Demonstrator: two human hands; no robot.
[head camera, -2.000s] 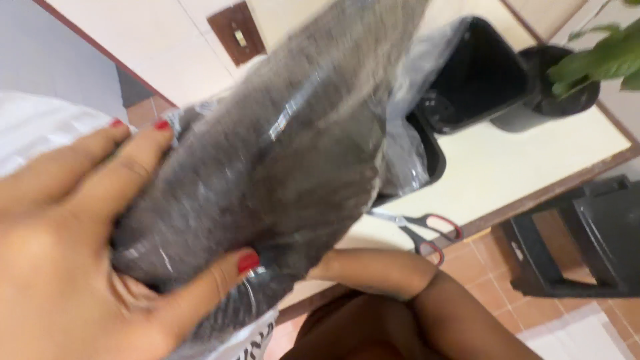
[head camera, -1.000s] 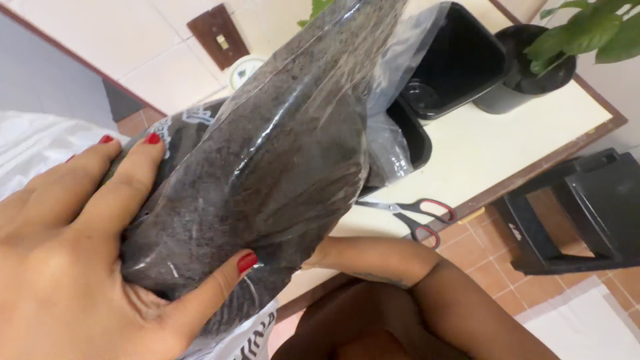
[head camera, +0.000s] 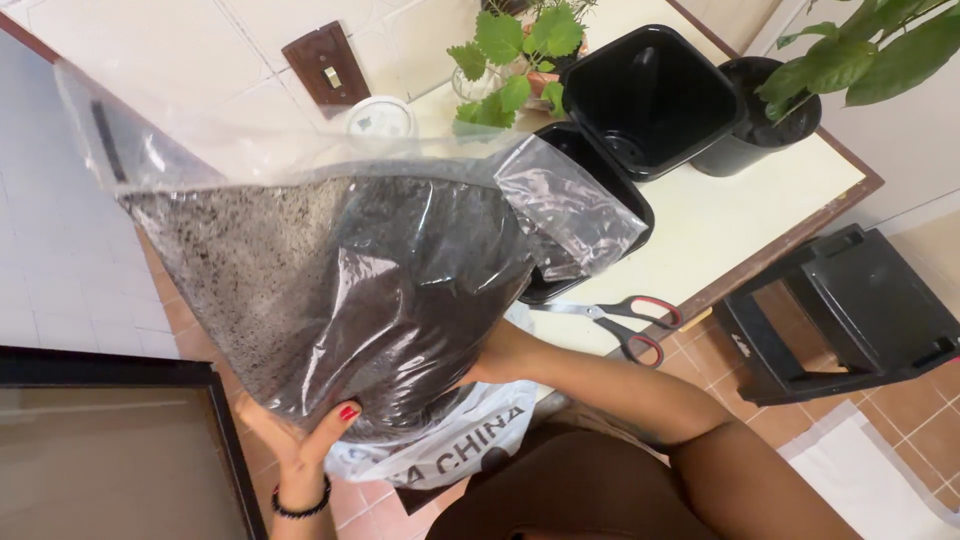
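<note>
A clear plastic bag of dark potting soil (head camera: 390, 300) fills the middle of the view, tilted, with its loose clear film at the upper left. My left hand (head camera: 300, 431) grips its lower left edge, the thumb on top and the fingers partly behind it. My right hand (head camera: 499, 356) is at its lower right side, fingers hidden behind the bag. The bag's clear corner lies over a black plastic pot (head camera: 641, 217). Another black square pot (head camera: 652, 97) rests tilted on that one. Open scissors (head camera: 607, 311) with black and red handles lie at the counter's edge.
The cream counter (head camera: 780, 199) also bears a round black pot (head camera: 750, 154), a leafy green plant (head camera: 517, 52) and a white-lidded jar (head camera: 380, 120). A printed white plastic bag (head camera: 457, 450) hangs below the soil bag. A black plastic step stool (head camera: 877, 300) stands on the tiled floor at right.
My left hand has moved from the soil bag's upper face down to its lower edge. The bag has swung round, its clear end now toward the upper left. The view has widened.
</note>
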